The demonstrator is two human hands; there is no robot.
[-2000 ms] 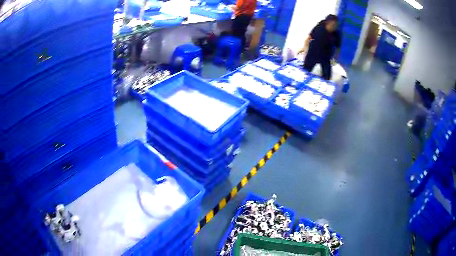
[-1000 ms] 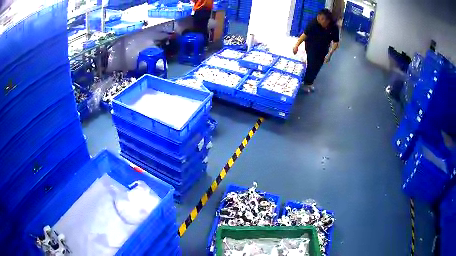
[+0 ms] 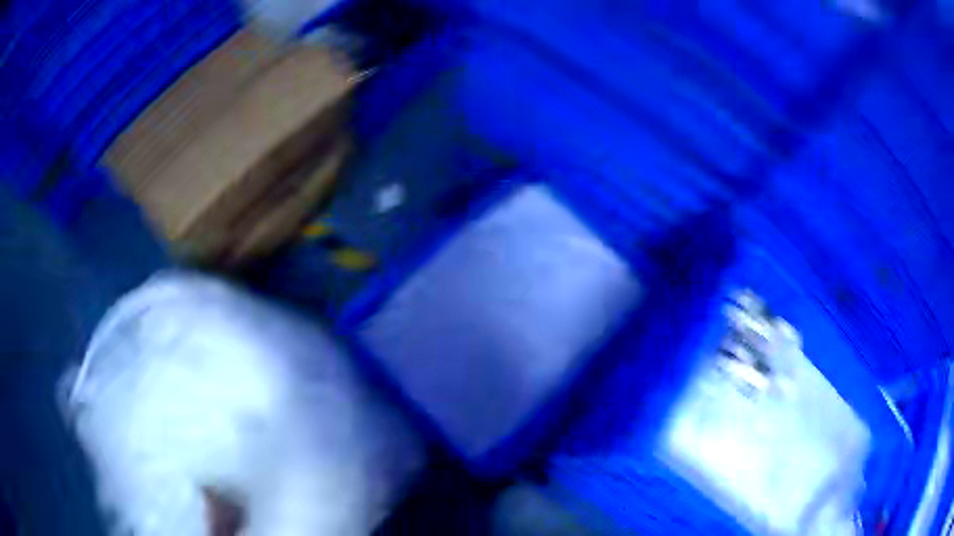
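The view is strongly blurred. A large rounded, translucent white heap (image 3: 230,387), perhaps a big bag of empty poly bags, fills the lower left. A small brownish patch shows against it at the bottom edge, perhaps part of my left hand (image 3: 225,513); its fingers and any hold cannot be made out. My right hand is not in view. A large blue work crate (image 3: 617,492) at the lower right has a white liner (image 3: 764,440) and a few loose white-and-black assemblies (image 3: 755,345) at its upper end.
A smaller blue crate with a white liner (image 3: 502,314) lies low in the middle, left of the work crate. A brown carton (image 3: 235,136) is on the floor at the upper left. Stacked blue crates (image 3: 649,94) rise along the top and right. Yellow marks show on the dark floor.
The view has swung away from the aisle, the person in dark clothes and the green crate. The white heap, carton and smaller lined crate have come into view; the work crate now shows at right.
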